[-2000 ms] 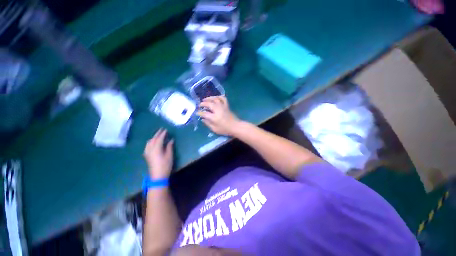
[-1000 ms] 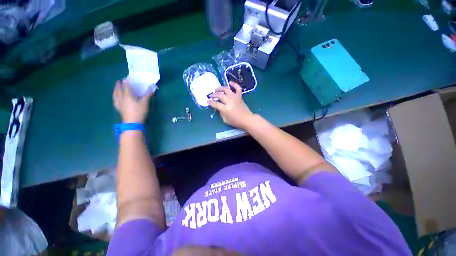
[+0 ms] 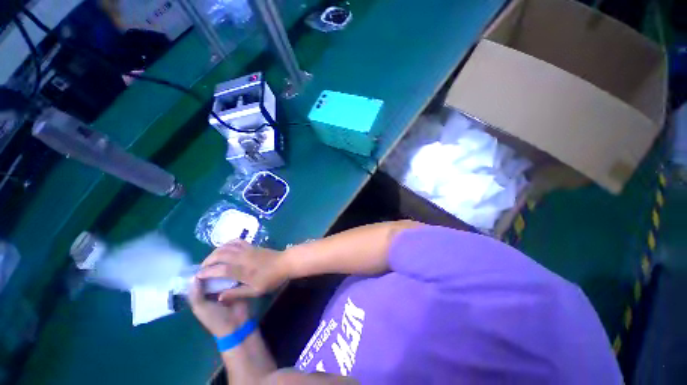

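My left hand [image 3: 215, 307], with a blue wrist band, and my right hand [image 3: 247, 267] are together near the bench's front edge. Both hold a blurred white wrap [image 3: 147, 259] that extends to the left; what is inside it, if anything, cannot be told. A white housing [image 3: 232, 226] lies on crinkled clear film just beyond my right hand. A housing with a black inner part [image 3: 266, 192] lies behind it, open face up. A folded white sheet [image 3: 151, 302] lies left of my hands.
A silver-grey feeder box [image 3: 247, 124] with a cable and a teal box [image 3: 346, 120] stand further back. A grey electric screwdriver [image 3: 105, 154] hangs at left. Another white piece [image 3: 87, 250] lies at far left. A cardboard box [image 3: 554, 113] and white bags [image 3: 467, 173] are at right.
My left hand has brought the white wrap towards my right hand. My right hand has left the housings and joined it. The view has turned, and the screwdriver and more of the cardboard box now show.
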